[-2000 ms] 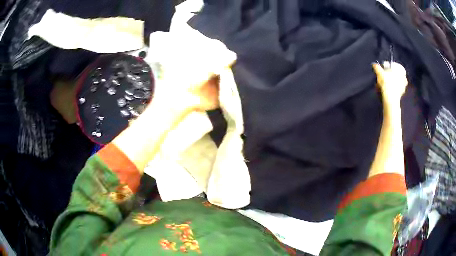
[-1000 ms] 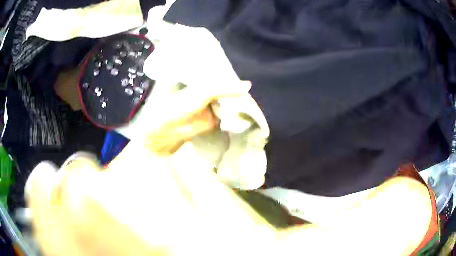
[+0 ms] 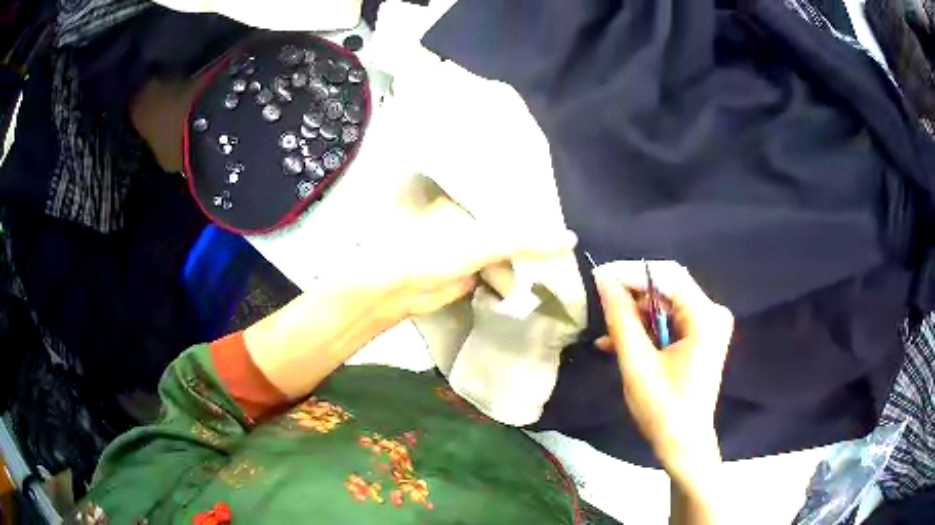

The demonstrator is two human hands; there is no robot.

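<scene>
My left hand (image 3: 451, 256) grips the cream-white cuff (image 3: 507, 359), with the thumb tip at its right edge. The cuff is folded and hangs below the hand. My right hand (image 3: 672, 349) is just right of the cuff, not touching it. Its fingertips pinch a thin needle (image 3: 590, 258) that points up and left toward the cuff. Small thread snips (image 3: 659, 320) with a blue and dark red handle lie in the right palm. No thread can be made out. The dark garment (image 3: 718, 185) fills the centre and right.
A round black button tray (image 3: 246, 154) with a red rim holds many loose buttons (image 3: 333, 108) at the upper left. A white strip (image 3: 277, 10) is above it. A clear plastic bag (image 3: 846, 474) lies lower right. Patterned garments (image 3: 87, 144) are piled at the sides.
My right hand was far out at the right, then swept blurred across the lower left, and is now beside the cuff. My left hand still holds the cuff. The tray appears further right in view.
</scene>
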